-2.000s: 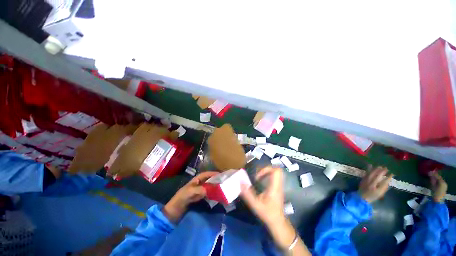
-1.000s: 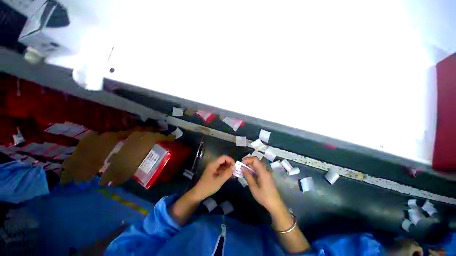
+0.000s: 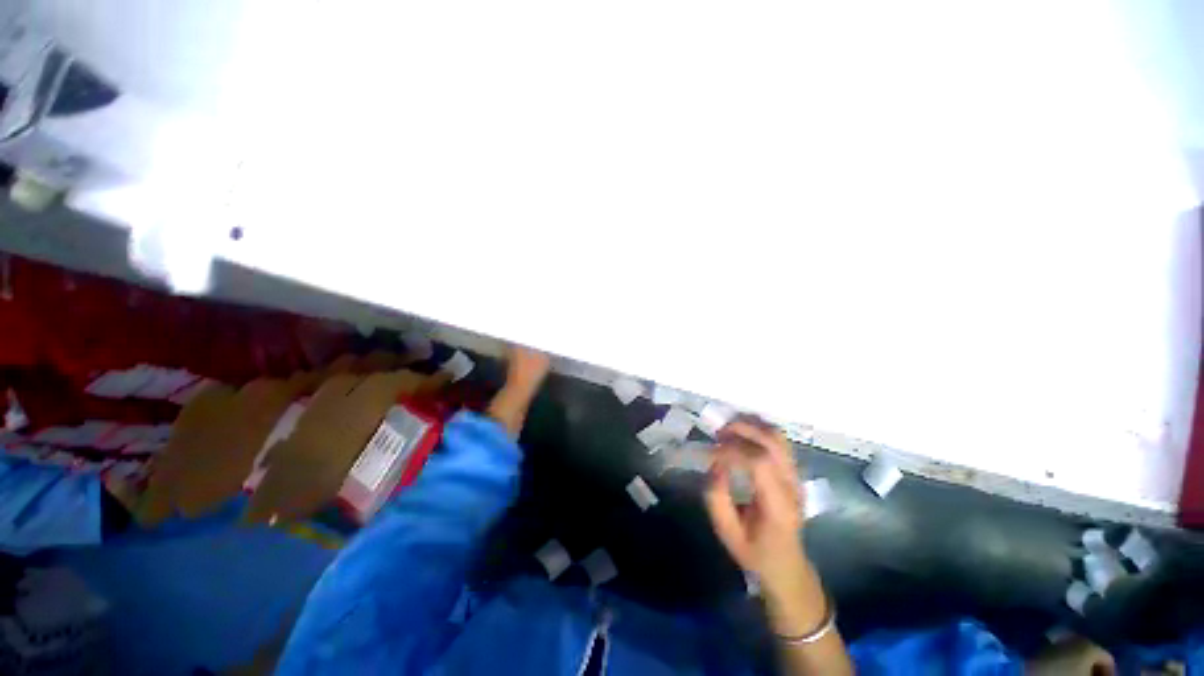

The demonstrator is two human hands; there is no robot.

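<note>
My left hand (image 3: 524,374) reaches under the front edge of the white shelf; its fingers are hidden there. My right hand (image 3: 761,491) is raised over the dark bench (image 3: 588,469), fingers curled and blurred; I cannot tell whether a small piece is between them. Several small white paper pieces lie on the bench, one (image 3: 642,493) between my hands and one (image 3: 882,474) right of my right hand. Red cartons with raised brown flaps stand at the left, the nearest showing a white printed label (image 3: 380,457).
The bright white shelf (image 3: 713,198) covers the upper view and hides most of the belt. Stacked red and white cartons (image 3: 145,383) are at far left. Blue sleeves of other people show at left (image 3: 46,499) and lower right (image 3: 937,650).
My left hand has left the small white piece both hands were at and moved forward under the shelf. My right hand has moved right. The view has shifted, with the shelf covering more.
</note>
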